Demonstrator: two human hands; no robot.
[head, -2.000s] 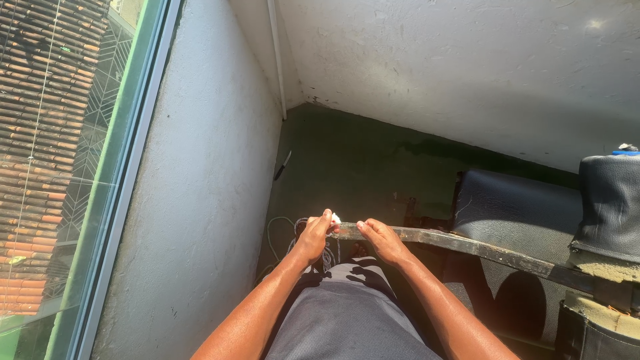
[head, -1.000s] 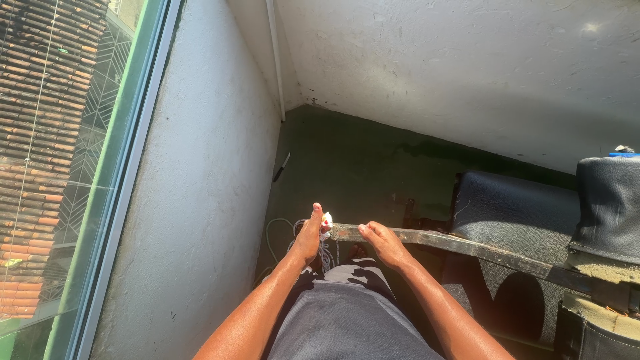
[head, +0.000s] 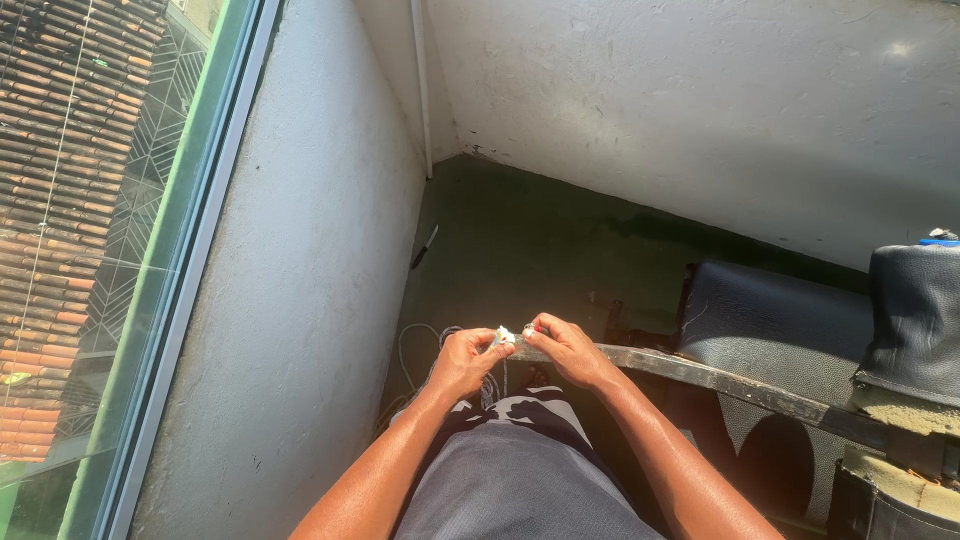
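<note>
My left hand (head: 469, 360) grips a small crumpled white piece (head: 504, 336), perhaps paper or plastic, between thumb and fingertips. Close beside it, my right hand (head: 566, 346) pinches a tiny object (head: 534, 328) with red and pale parts, too small to name. Both hands are over the near end of a long, worn bar (head: 652, 361), which runs right toward black upholstery. Grey and pale cords (head: 489, 390) hang and lie coiled below and beside my left hand.
A knife (head: 425, 247) lies on the dark green floor (head: 525, 225) by the left wall (head: 315, 225). Black padded upholstery (head: 772, 322) with exposed foam (head: 907, 412) stands at the right. A glass window (head: 180, 247) is at the far left.
My right hand has left its place on the bar and come up beside my left hand, with a tiny object at its fingertips. The left thumb, raised a second ago, now presses on the white piece.
</note>
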